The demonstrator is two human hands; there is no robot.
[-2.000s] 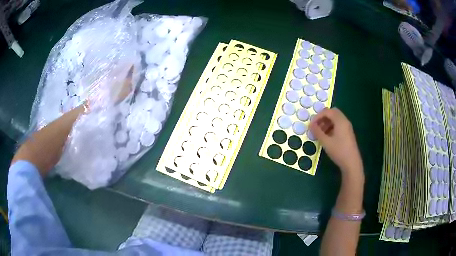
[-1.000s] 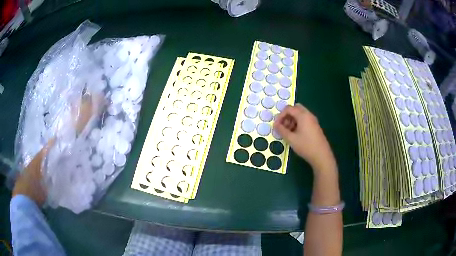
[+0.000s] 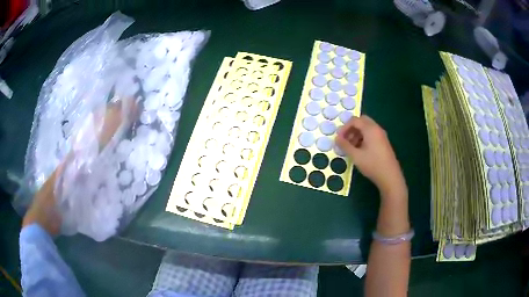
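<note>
The die-cut adhesive sheet [image 3: 308,158] lies in front of me, its upper rows filled with pale discs and its two lowest rows showing dark circles. My right hand [image 3: 366,145] rests at the sheet's right edge, fingers curled over the lowest filled row; whether it holds a disc cannot be told. My left hand [image 3: 113,123] is inside the clear plastic bag of white discs [image 3: 165,81], blurred behind the plastic, so its grip is hidden. Empty die-cut sheets [image 3: 202,155] lie overlapping between the bag and the working sheet.
A tall fanned stack of finished sheets [image 3: 484,133] stands at the right. White round parts [image 3: 434,23] lie at the far right of the dark green tabletop [image 3: 278,232]. Another white object [image 3: 261,3] is cut off by the top edge.
The whole view has shifted with the head. The left hand has moved within the bag. The right hand stays at the same row, and the filled rows look the same.
</note>
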